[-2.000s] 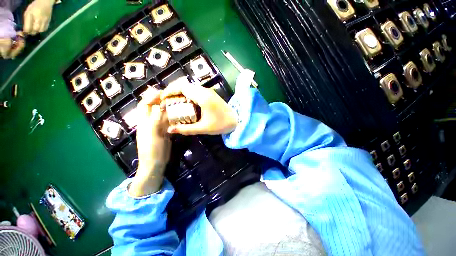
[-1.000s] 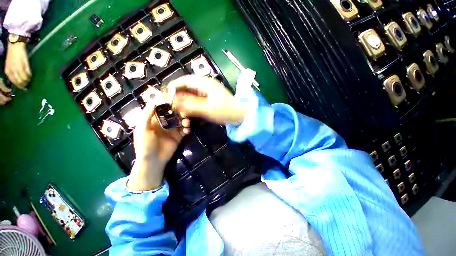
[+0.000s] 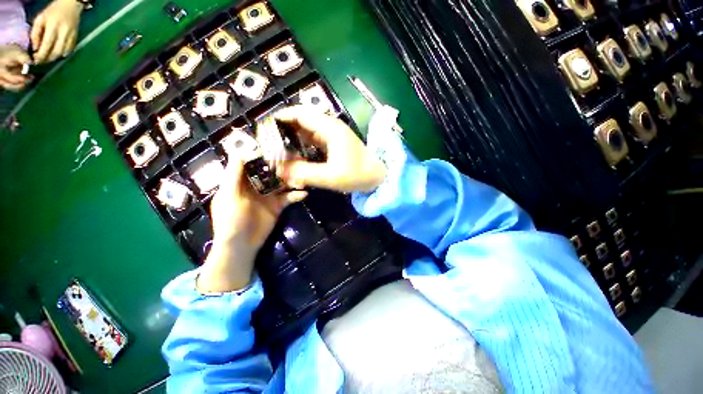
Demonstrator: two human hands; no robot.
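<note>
My left hand [image 3: 237,219] holds a dark, open watch-case-like unit [image 3: 263,176] above the black blister tray [image 3: 307,273]. My right hand [image 3: 333,154] is beside it at the upper right, its fingers closed around a pale, blurred piece [image 3: 271,141] that is tilted up against the open unit. Whether the two pieces touch or are joined cannot be told. Gold-rimmed units with round black centres [image 3: 210,103] sit in the upper pockets of the tray. The fingertips of my right hand are blurred.
Stacked ribbed black trays [image 3: 432,77] stand at right, with a filled tray [image 3: 597,108] and smaller parts [image 3: 609,246] beyond. Thin tools [image 3: 364,91] lie right of the tray. A patterned phone [image 3: 94,322] and pink fan [image 3: 31,373] are lower left. Another person's hands [image 3: 52,32] are upper left.
The closed-up unit seen earlier now shows its open dark inside in my left hand. My right hand has brought a pale piece upright beside it. The other person's hands have moved up.
</note>
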